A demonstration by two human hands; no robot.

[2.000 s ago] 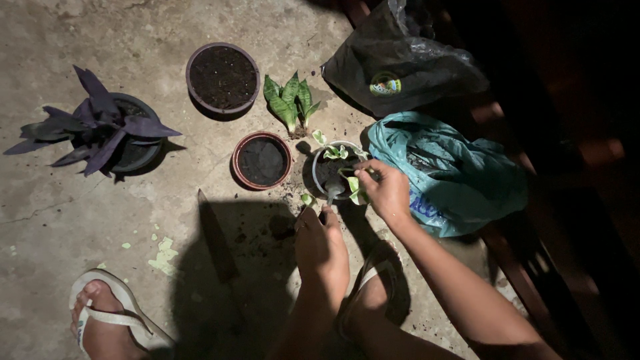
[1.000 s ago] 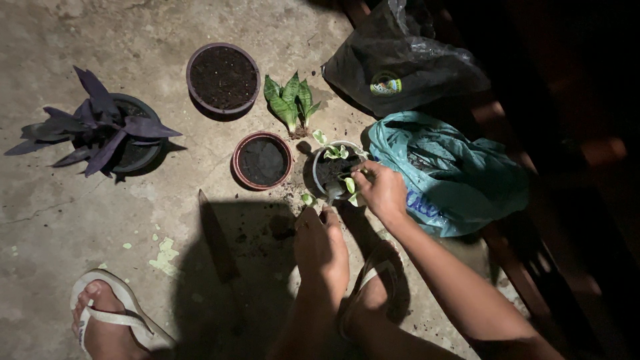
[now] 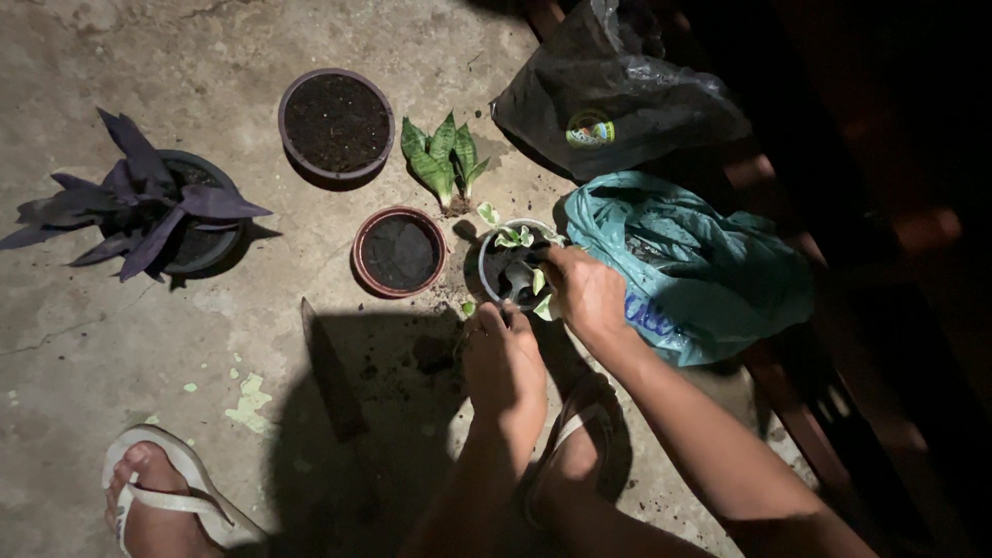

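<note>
A small round pot (image 3: 485, 271) of soil holds variegated cuttings (image 3: 514, 235) with green and cream leaves. My left hand (image 3: 505, 353) is at its near rim, closed on the handle of a small metal scoop (image 3: 518, 277) whose head rests over the soil. On the pot's right side my right hand (image 3: 583, 291) has its fingertips over the soil beside the leaves; whether they pinch a stem is hidden. Left of the pot stands a reddish-brown pot (image 3: 399, 252) with dark soil. A small snake plant (image 3: 446, 159) with bare roots lies just beyond.
A larger soil-filled pot (image 3: 336, 128) stands farther back. At the left is a purple-leaved plant (image 3: 143, 198) in a dark pot. A black plastic bag (image 3: 542, 116) and a teal plastic bag (image 3: 697, 287) lie at the right. A knife-like blade (image 3: 333, 372) rests on the concrete in shadow.
My right hand has shifted slightly from the pot's right edge toward its middle, fingertips now over the soil. My left hand stays at the near rim.
</note>
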